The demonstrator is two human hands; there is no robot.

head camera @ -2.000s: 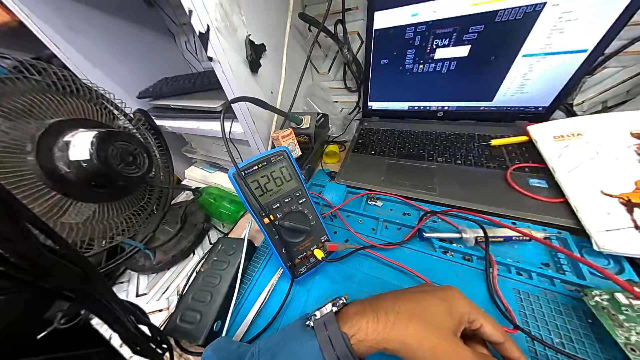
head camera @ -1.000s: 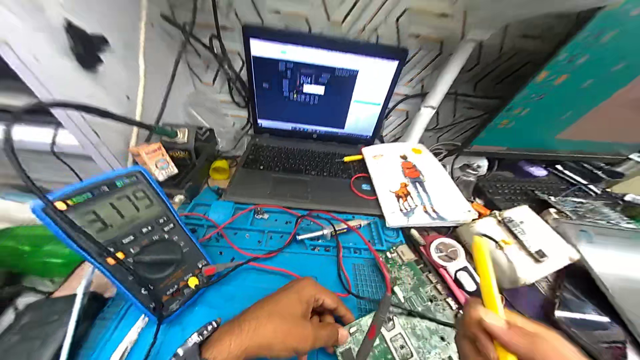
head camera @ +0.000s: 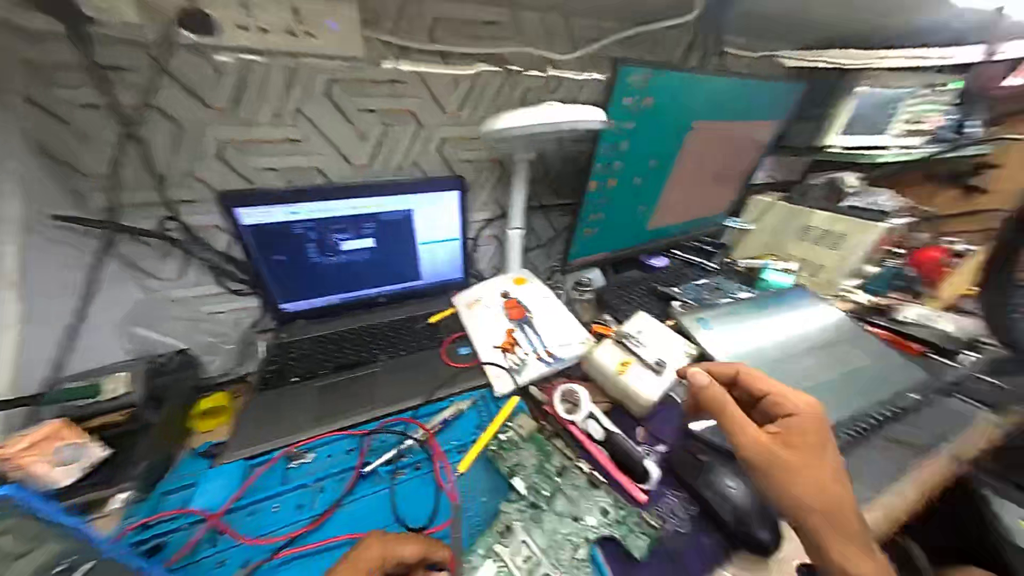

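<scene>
My left hand (head camera: 392, 554) is at the bottom edge, partly cut off, beside a dark, blurred test probe (head camera: 457, 516); whether it grips the probe is unclear. Over the bench at right, my right hand (head camera: 772, 436) is raised with curled fingers, its fingertips close to a white box (head camera: 638, 364). Blur hides whether anything is between them. Between the hands lies a green circuit board (head camera: 564, 496). A yellow pen-like tool (head camera: 488, 434) lies slanted at the board's upper left. Red and black leads (head camera: 320, 524) loop across the blue work mat (head camera: 264, 496).
Behind the mat stands a laptop (head camera: 320, 392), with an illustrated booklet (head camera: 524, 328) at its right. A black mouse (head camera: 724, 500) and a silver laptop lid (head camera: 800, 344) are near my right hand. Further back are a lamp (head camera: 518, 208) and a monitor (head camera: 688, 160). The multimeter's blue edge (head camera: 72, 528) shows lower left.
The view has swung right. A second ago my right hand was beside a yellow tool near the board; now it is farther right, by the white box, away from the yellow tool.
</scene>
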